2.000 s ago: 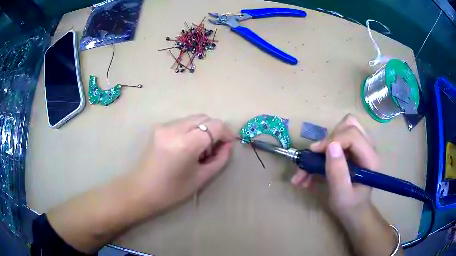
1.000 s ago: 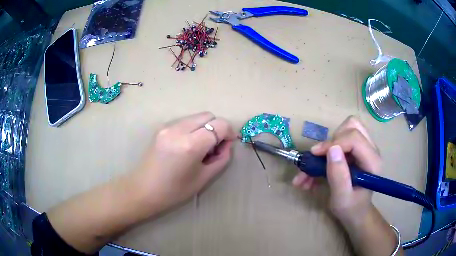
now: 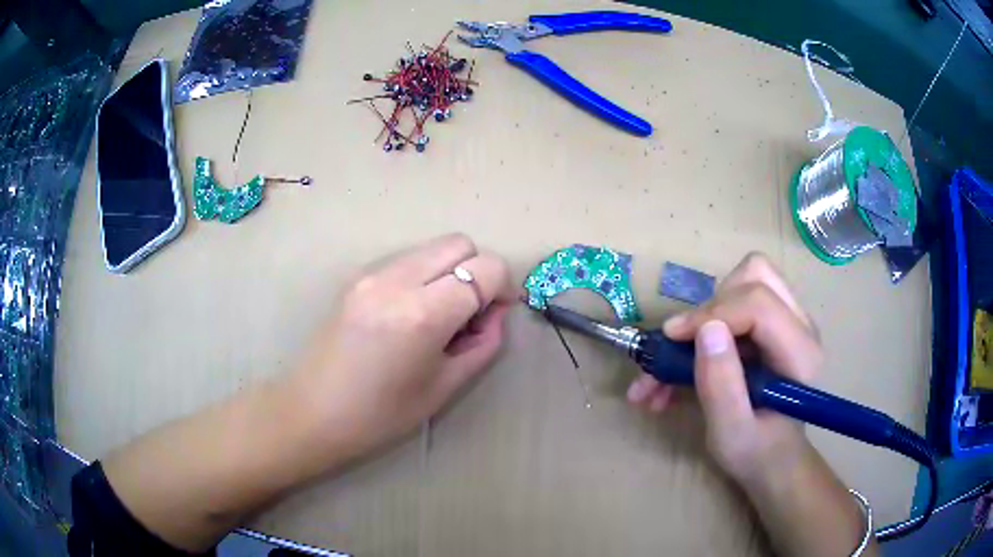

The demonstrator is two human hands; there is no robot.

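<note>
A green crescent-shaped circuit board lies on the tan board, ends pointing down. My right hand holds the dark blue soldering iron like a pen; its tip touches or nearly touches the circuit board's left end. My left hand is at that same end, thumb and forefinger pinched together at a small wired component, mostly hidden by the fingers. A thin dark wire runs down from the left end onto the tan board. A grey pad lies right of the circuit board; another shows partly under its upper right edge.
A phone, dark bag and wired circuit board lie left. A pile of wired components and blue-handled cutters lie at the back. A solder reel and blue bin are right, blister trays far left.
The iron and my right hand have shifted slightly left. The thin wire hanging from the circuit board has swung a little. My left hand stays pinched at the same end.
</note>
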